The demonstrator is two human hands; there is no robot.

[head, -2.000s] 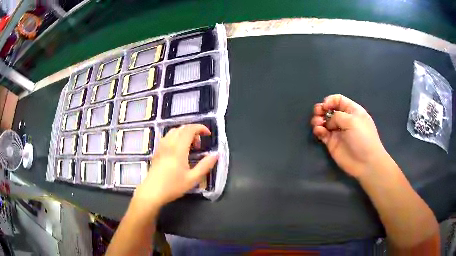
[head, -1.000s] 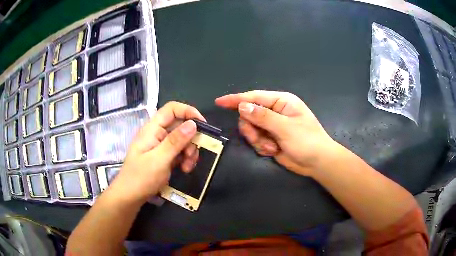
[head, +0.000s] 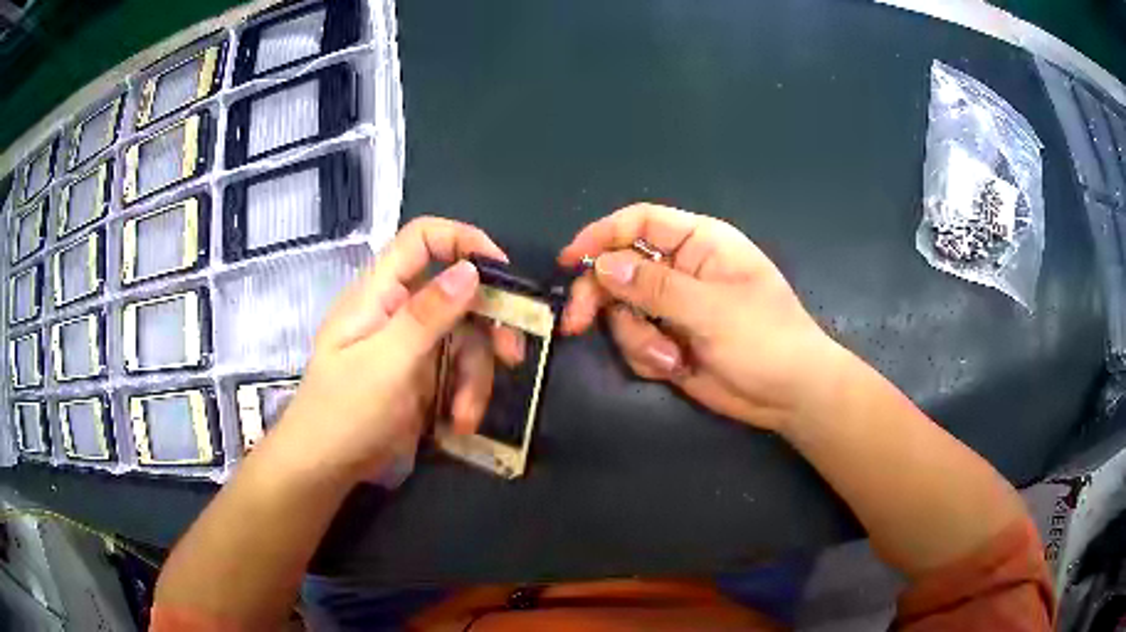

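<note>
My left hand [head: 401, 340] grips a phone frame [head: 538, 389] by its upper left part, gold-tan face up, with a large window and a black bar at its top end. Fingers show through the window. My right hand [head: 692, 309] is just right of the bar, thumb and index finger pinching a small silvery metal part [head: 589, 262]. Another silvery piece [head: 647, 249] shows between its fingers. The small part's tip is near the bar; I cannot tell whether they touch.
A translucent blister tray [head: 385, 124] at left holds several phone frames, gold-tan and black; one pocket [head: 278, 309] is bare. A clear bag [head: 984, 185] of small metal parts lies at right. Dark trays [head: 1093, 148] stand at the far right edge.
The frame was lifted out of its tray pocket and brought to the middle. In the last second it has turned more upright, and a silvery part now shows at my right fingertips.
</note>
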